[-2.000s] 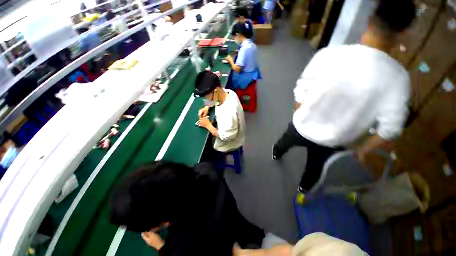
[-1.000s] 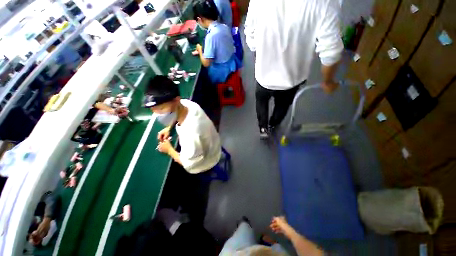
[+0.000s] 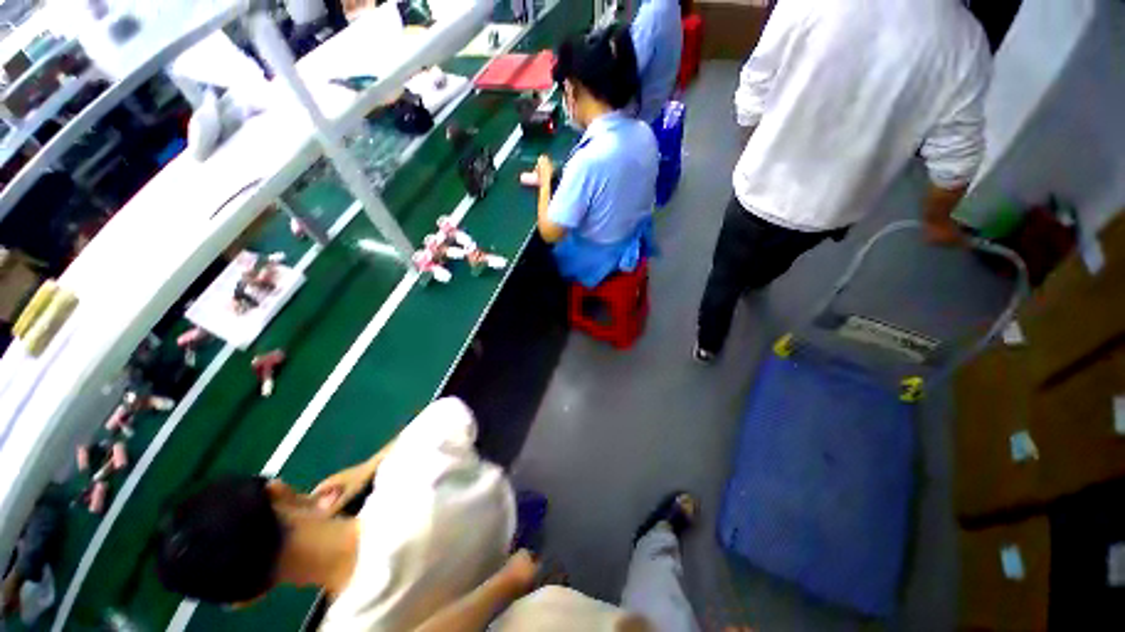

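Observation:
My left hand [image 3: 521,570] is small and blurred at the bottom, low over the floor beside a seated worker's back; its finger shape is unclear. A tiny skin-toned patch at the bottom edge may be my right hand [image 3: 739,628], almost wholly cut off. The nearest large thing ahead is a platform trolley [image 3: 820,482] with a blue deck and grey push handle. A person in a white top walks ahead with one hand on its handle.
The green line bench [image 3: 352,426] runs along the left with pinkish parts [image 3: 450,247], a white tray [image 3: 246,300] and a red mat [image 3: 516,72]. Workers sit along it, one on a red stool [image 3: 609,305]. Stacked cartons [image 3: 1005,451] stand right. My foot is on the grey floor.
The view has moved forward along the aisle. The black-clad worker has left the view; the cream-shirted worker is now nearest. The trolley and its person turn rightward; the beige sack is out of view.

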